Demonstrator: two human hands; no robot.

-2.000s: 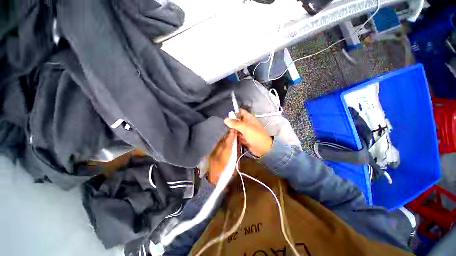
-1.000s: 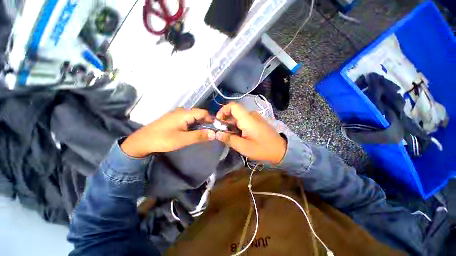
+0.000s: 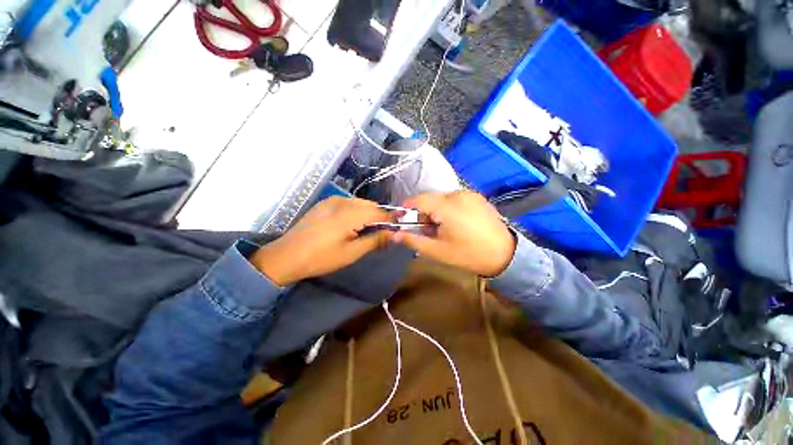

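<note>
My left hand [image 3: 326, 236] and my right hand [image 3: 463, 230] meet over my lap. Their fingertips pinch a small white piece of elastic [image 3: 409, 215] with a thin dark edge of cloth beside it. The fingers partly hide how the two lie together. The large dark-grey garment [image 3: 104, 252] spreads from the machine bed at the left across my lap, under my left forearm.
The sewing machine [image 3: 52, 78] stands at upper left on the white table [image 3: 196, 117]. Red-handled scissors [image 3: 236, 28], dark-fobbed keys [image 3: 283, 63] and a black phone [image 3: 363, 24] lie on it. A blue bin [image 3: 609, 113] holding cloth and red stools [image 3: 648, 65] are at right.
Two seconds ago a long white band hung from my hands; only a short white bit now shows between them. My left hand has come out from beside the cloth. The view has shifted.
</note>
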